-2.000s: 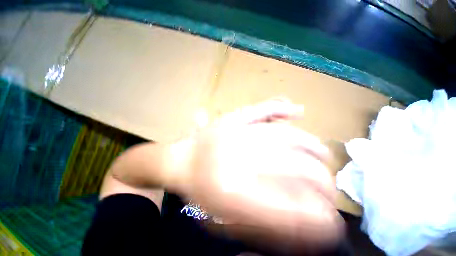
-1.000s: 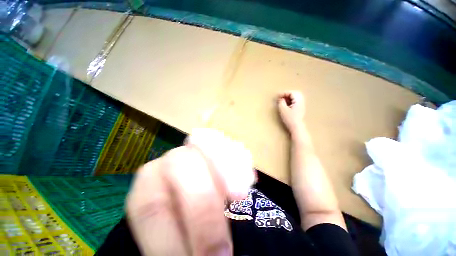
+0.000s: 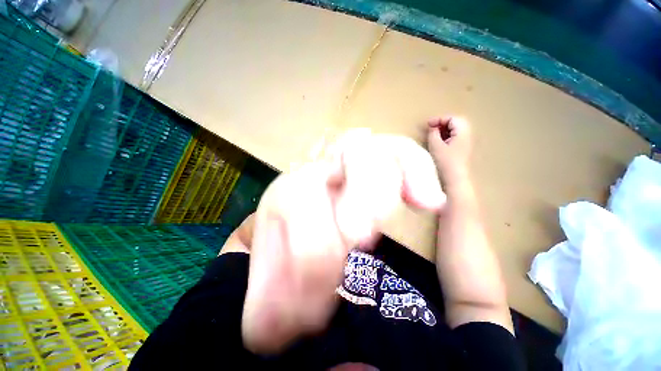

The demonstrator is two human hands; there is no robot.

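Note:
My left hand (image 3: 341, 210) is raised close to the camera above the near edge of the cardboard bench cover (image 3: 261, 80). It is overexposed and blurred, with fingers bent; no object shows in it, but its inner side is unclear. My right hand (image 3: 451, 139) rests on the cardboard, its fingers curled into a loose fist with nothing seen in it. The crumpled heap of white poly bags (image 3: 616, 268) lies at the right, cut off by the picture's edge and apart from both hands.
A dark green conveyor belt (image 3: 580, 32) with a worn green edge rail (image 3: 507, 64) runs beyond the bench. Green crates (image 3: 43, 123) and yellow crates (image 3: 58, 297) stand at the left. Shiny packing tape (image 3: 163, 58) crosses the cardboard. A clear object (image 3: 61, 14) is partly visible upper left.
My right hand, not distinguishable two seconds ago, now rests curled on the cardboard, much as one second ago. My left hand has risen in the picture since then. The view has shifted, showing more crates.

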